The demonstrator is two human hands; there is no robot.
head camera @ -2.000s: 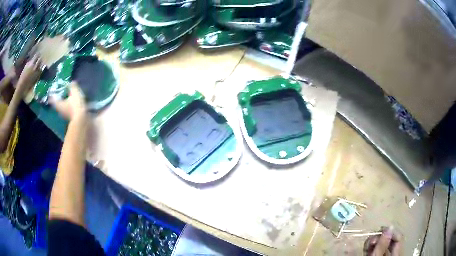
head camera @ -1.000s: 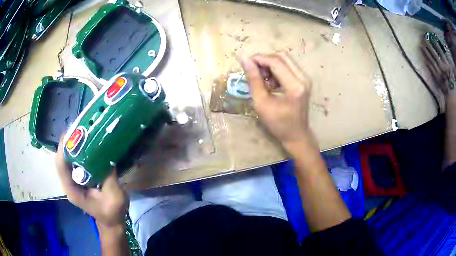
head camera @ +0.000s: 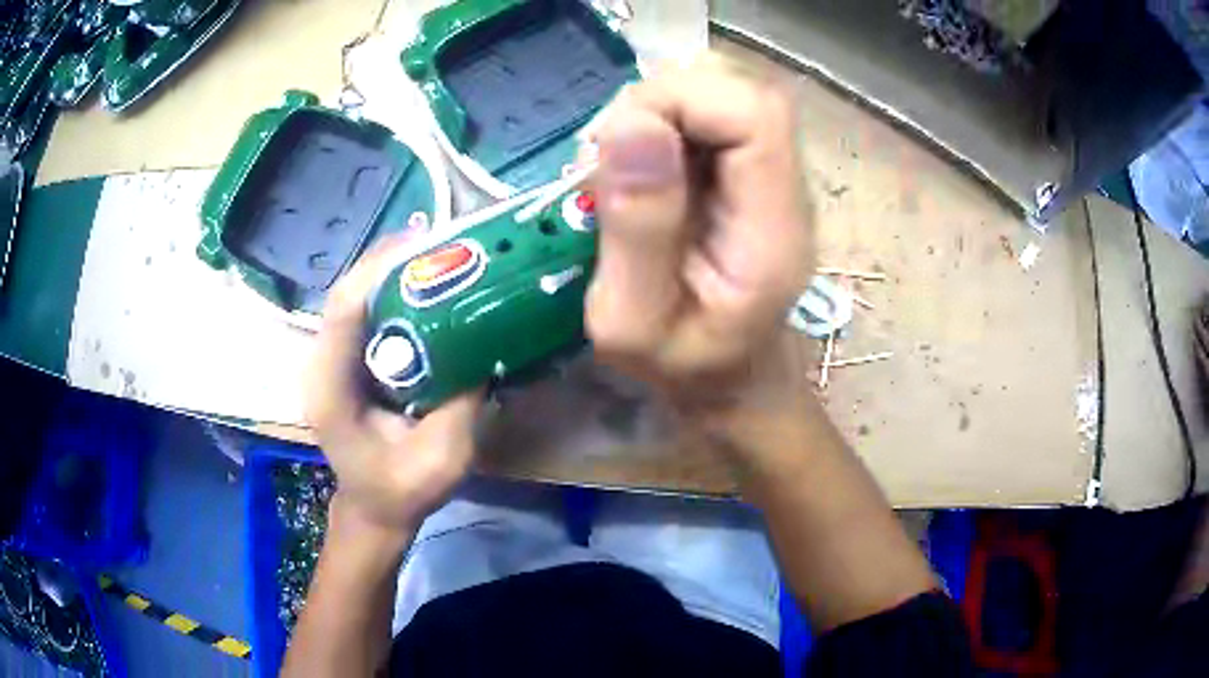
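Note:
A glossy green car body shell (head camera: 497, 325) is held in the air in my left hand (head camera: 404, 450), which grips its left end. Its end face shows an oval red-orange tail light lens (head camera: 442, 269) in a silver-white ring and a round white lamp (head camera: 394, 355) at the corner. My right hand (head camera: 703, 225), slightly blurred, is closed in front of the shell's right end and hides much of it. A thin pale stick (head camera: 554, 195) shows at its fingertips over the shell. The glue pot (head camera: 821, 306) lies right of my right hand, with several thin sticks around it.
Two green shells (head camera: 312, 212) (head camera: 530, 80) lie hollow side up behind the held one. Stacked shells (head camera: 166, 53) are at the far left. A brown cardboard carton (head camera: 875, 99) with small pieces stands at the back right. Blue bins (head camera: 265, 530) are below the cardboard-covered table's (head camera: 981, 450) front edge.
My right hand has moved left from the glue pot to the shell. The shell in my left hand has moved right in view and turned more level. The carton has come back into view.

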